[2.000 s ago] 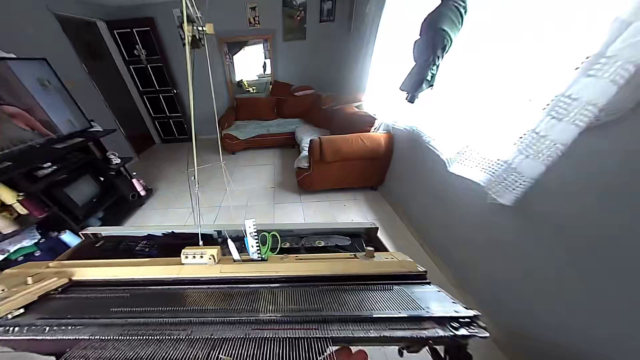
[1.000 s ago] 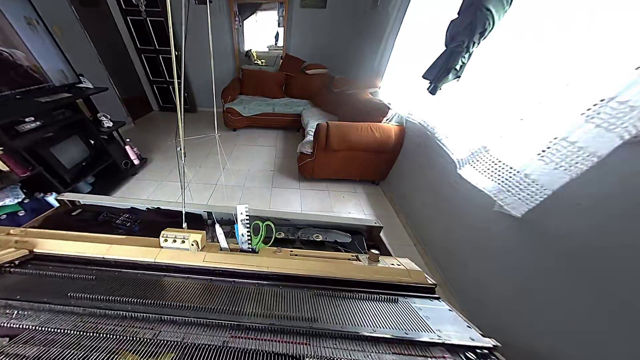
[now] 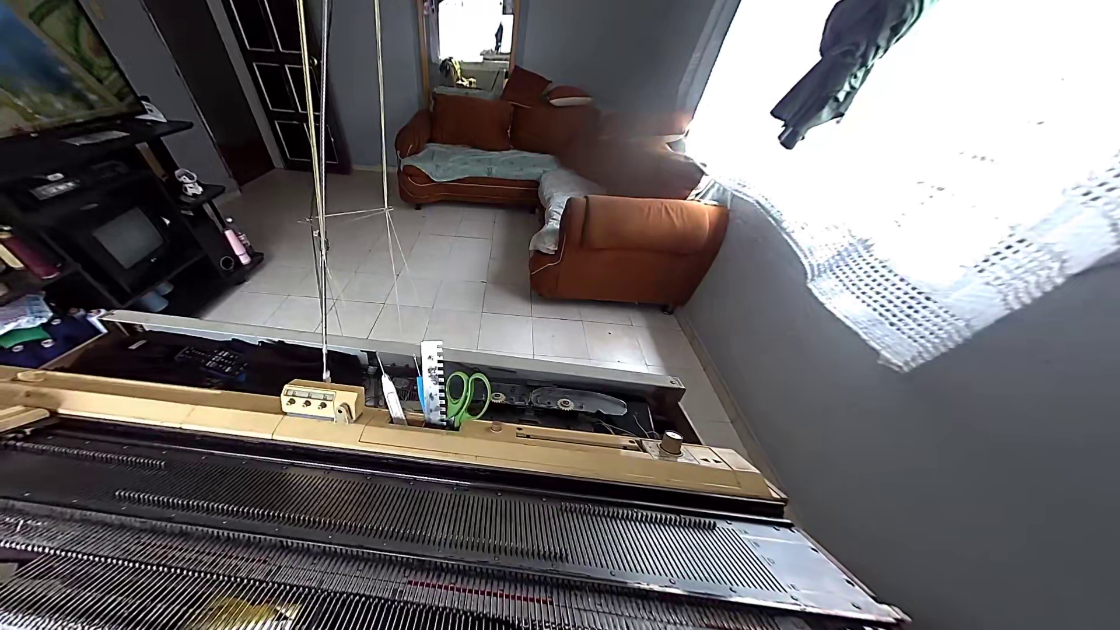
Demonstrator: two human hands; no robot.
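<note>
A knitting machine's needle bed (image 3: 420, 525) spans the lower part of the head view, with a second row of needles (image 3: 350, 586) along the bottom edge. Behind it runs a beige plastic rail (image 3: 219, 420) that bears a row counter (image 3: 322, 401). Green-handled scissors (image 3: 468, 398), a white toothed strip (image 3: 433, 381) and a white pen-like tool (image 3: 392, 398) stand upright beside the counter. Yarn strands (image 3: 317, 175) hang from above toward the rail. Neither my left hand nor my right hand shows.
An open trough behind the rail holds a remote control (image 3: 214, 360) and dark cloth. Beyond are a tiled floor (image 3: 455, 271), an orange sofa (image 3: 630, 249) and a black TV stand (image 3: 87, 219). A white lace curtain (image 3: 927, 289) and a grey wall (image 3: 875, 455) lie at right.
Fingers visible at the bottom edge two seconds ago are out of view now. The view has shifted.
</note>
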